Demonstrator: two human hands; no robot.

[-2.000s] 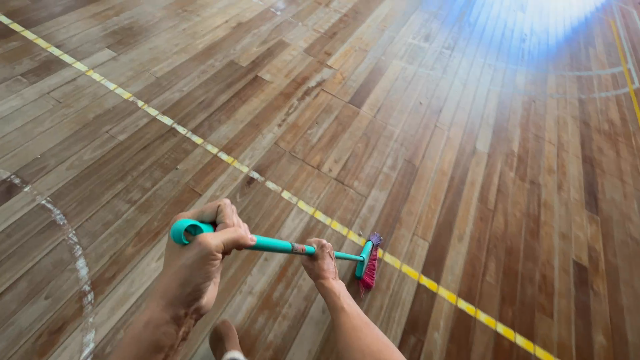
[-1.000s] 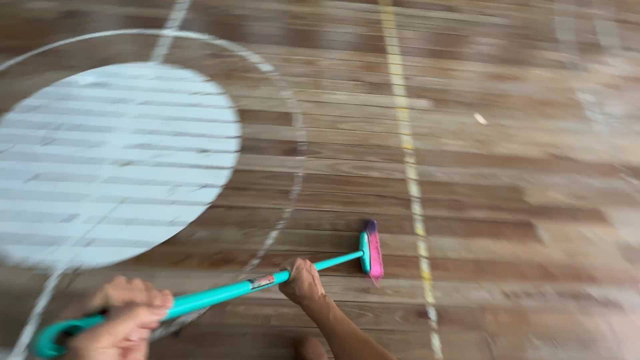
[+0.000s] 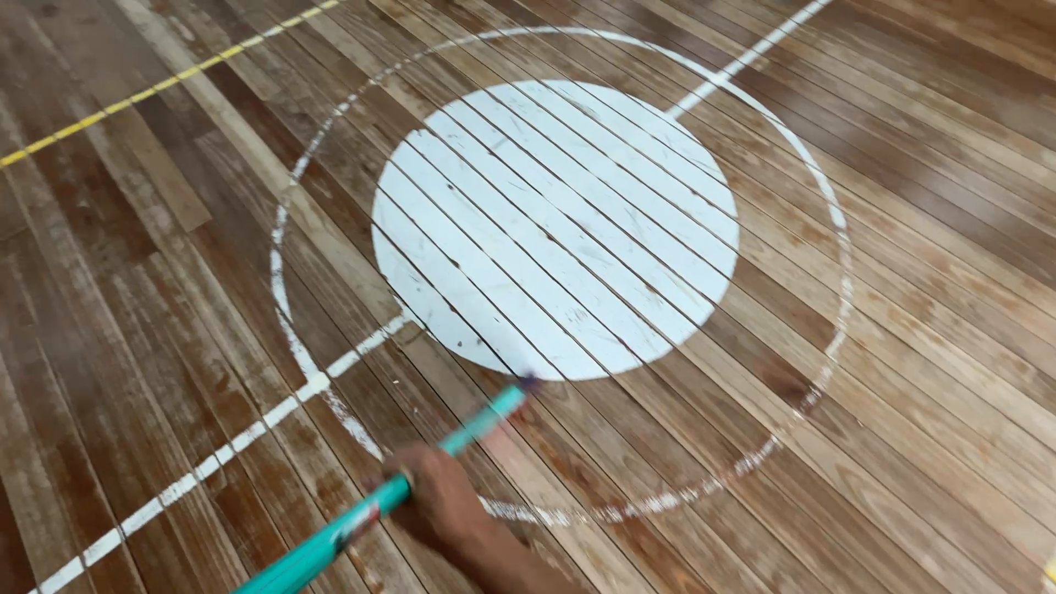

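My right hand (image 3: 441, 499) is closed around the green handle of a broom (image 3: 318, 549), low in the head view. The handle runs from the bottom edge up and to the right. Its far end blurs near the lower rim of a painted white disc (image 3: 553, 231); a dark tuft shows there, with a faint reddish blur below it, and the rest of the broom head cannot be made out. The upper end of the handle lies outside the view, and so does my left hand.
Worn wooden floorboards (image 3: 932, 330) fill the view. A thin white painted ring (image 3: 843, 247) surrounds the disc, and a white line (image 3: 198, 474) meets it at the lower left. A yellow line (image 3: 165, 84) crosses the upper left.
The view has swung round, bringing the white disc to the middle. My left hand, on the handle in both earlier frames, has dropped out of view. The right hand still grips the handle.
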